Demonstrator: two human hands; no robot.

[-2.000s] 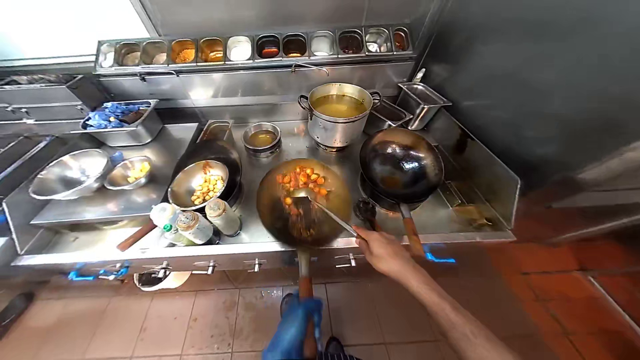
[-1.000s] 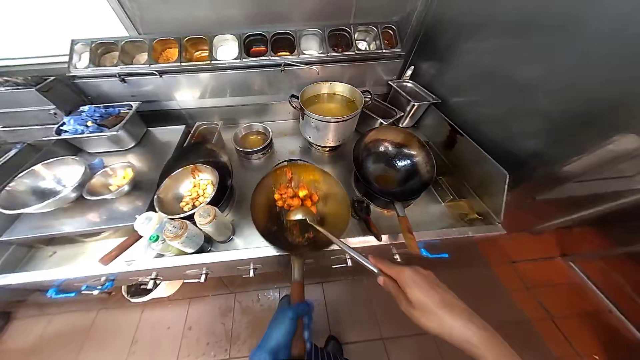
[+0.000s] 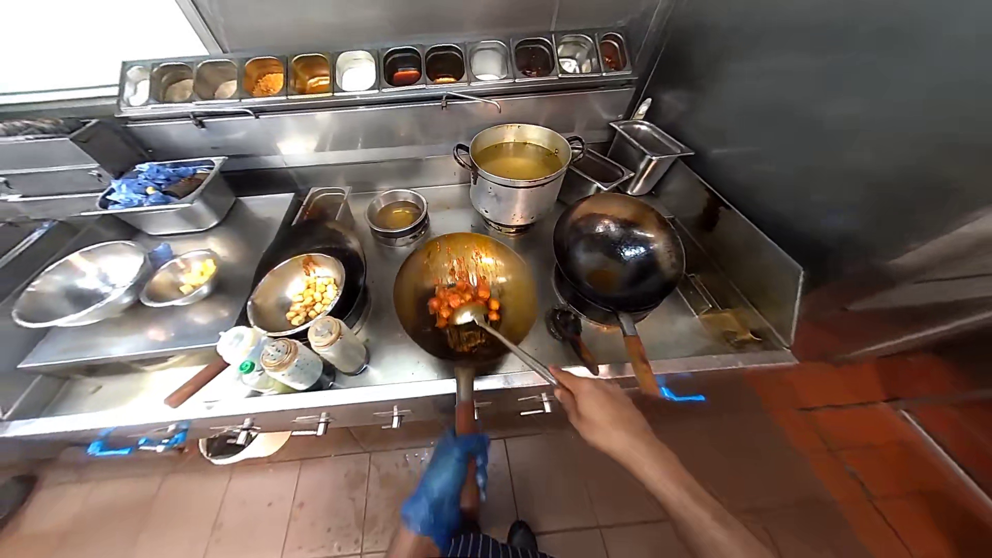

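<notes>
My left hand (image 3: 446, 484), in a blue glove, grips the wooden handle of a wok (image 3: 508, 271) at the middle of the range. Bare, my right hand (image 3: 597, 407) holds the metal shaft of a ladle (image 3: 470, 313), whose bowl rests among red-sauced food pieces (image 3: 446, 301) in the wok. Sauce streaks run up the wok's far wall. To the left, a steel bowl (image 3: 260, 298) of pale golden pieces sits on a dark wok (image 3: 333, 240). Squeeze bottles (image 3: 339, 346) stand between that bowl and the front edge.
Behind the middle wok stands a pot (image 3: 515, 198) of yellowish liquid, beside a small round container (image 3: 397, 215). An empty dark wok (image 3: 620, 252) sits at right, with a dark brush-like tool (image 3: 571, 333) near it. Seasoning containers (image 3: 356, 71) line the back; steel bowls (image 3: 81, 283) are at left.
The red pieces were spread higher in the wok two seconds ago; now they sit lower, around the ladle. Their coating looks redder, and sauce streaks show on the far wall. Both hands keep their grips.
</notes>
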